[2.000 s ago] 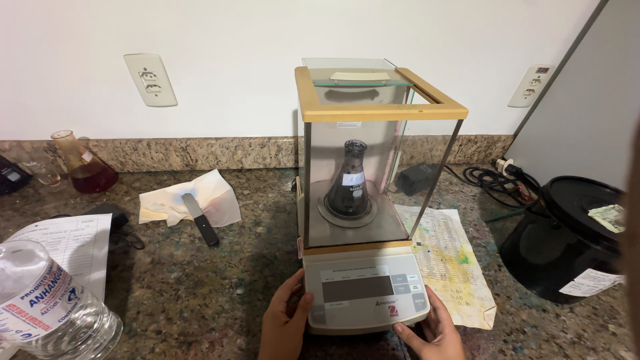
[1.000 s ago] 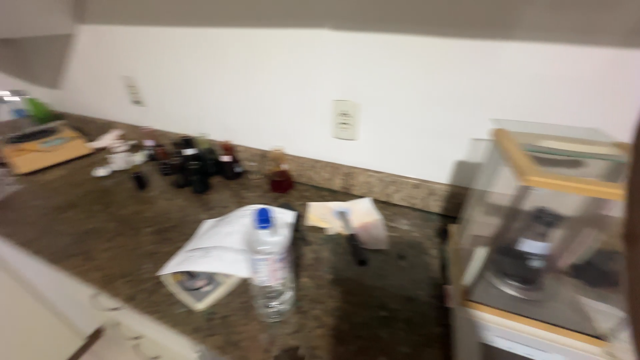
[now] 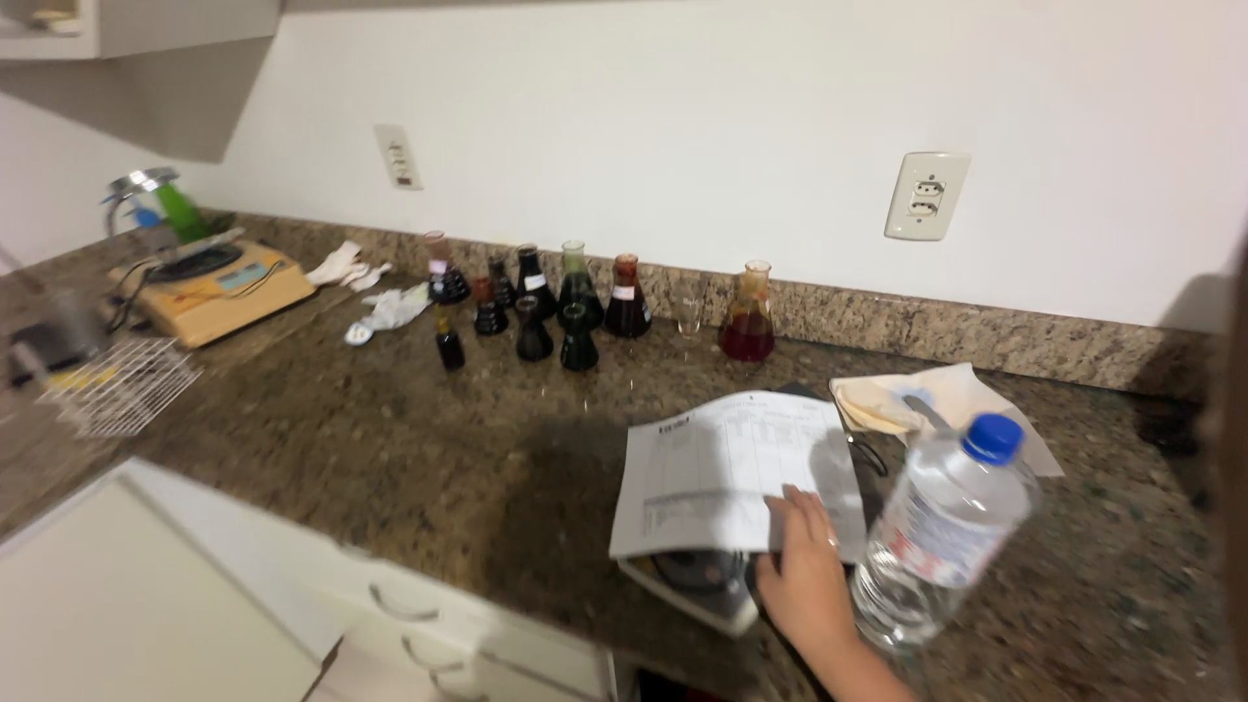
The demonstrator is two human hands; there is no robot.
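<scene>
My right hand reaches in from the lower right, a ring on one finger. Its fingers lie over the lower right corner of a printed paper sheet, thumb near the sheet's lower edge; whether they pinch it is unclear. The sheet rests over a pale-edged object with a dark top, mostly hidden. Just right of the hand stands a clear plastic bottle with a blue cap, part filled with clear liquid. Behind the bottle, a spatula lies on a stained paper. My left hand is out of view.
Several Erlenmeyer flasks of dark liquid stand along the backsplash, with a red-liquid flask farther right. At left are crumpled papers, a yellowish balance and a wire rack. White drawers lie below the counter edge.
The view has swung left, away from the analytical balance. Both hands were at its front two seconds ago; now my right hand is at the printed sheet and my left is out of view.
</scene>
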